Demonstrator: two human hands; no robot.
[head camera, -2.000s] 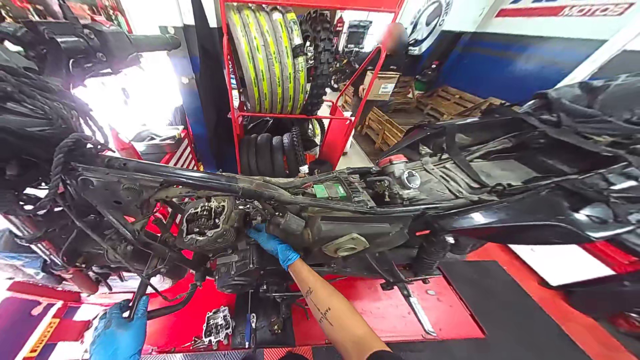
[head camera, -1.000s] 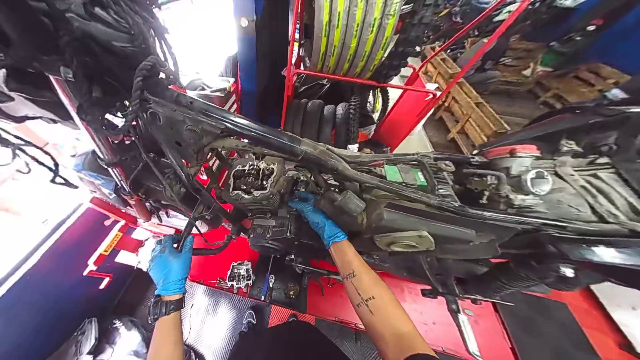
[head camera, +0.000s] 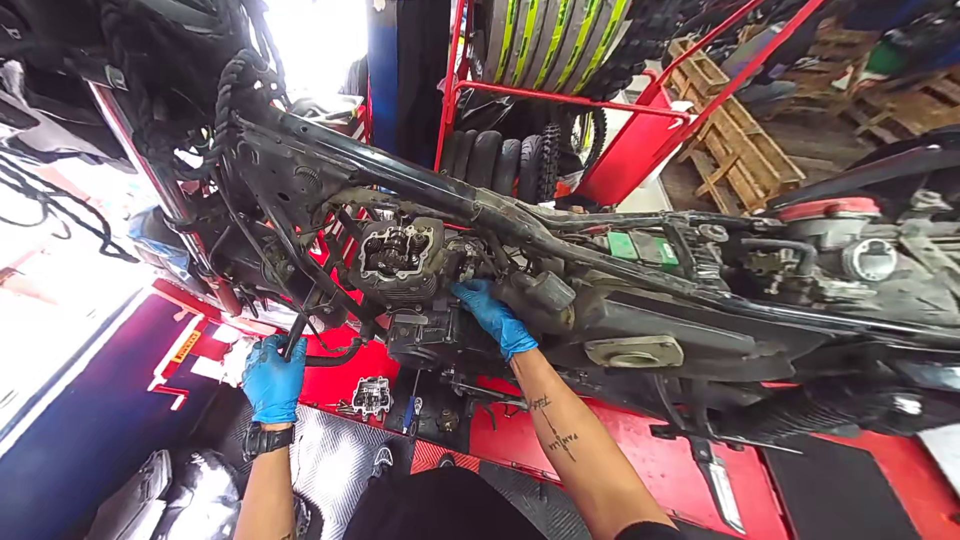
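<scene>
A partly stripped motorcycle spans the view, its black frame tube (head camera: 495, 214) running above the engine. The engine's cylinder head (head camera: 397, 255) has its top off, baring the camshaft area. My left hand (head camera: 276, 379), in a blue glove, grips a black tube or bar (head camera: 296, 334) in front of the engine. Just right of the cylinder head, the gloved fingers of my right hand (head camera: 491, 315) touch the carburetor or intake part (head camera: 465, 259); its fingertips are partly hidden, and whether it holds anything is unclear. A metal cylinder head cover (head camera: 372, 397) lies below the engine.
A ratchet with a blue handle (head camera: 411, 415) lies beside the cover on the red lift platform (head camera: 607, 465). Behind the motorcycle stand a red tire rack (head camera: 570, 97) and wooden pallets (head camera: 731, 142). A person in the background is near the pallets. Silver parts lie at bottom left.
The view has tilted down and shifted. My left hand stays on the black tube or bar, and my right hand remains beside the cylinder head.
</scene>
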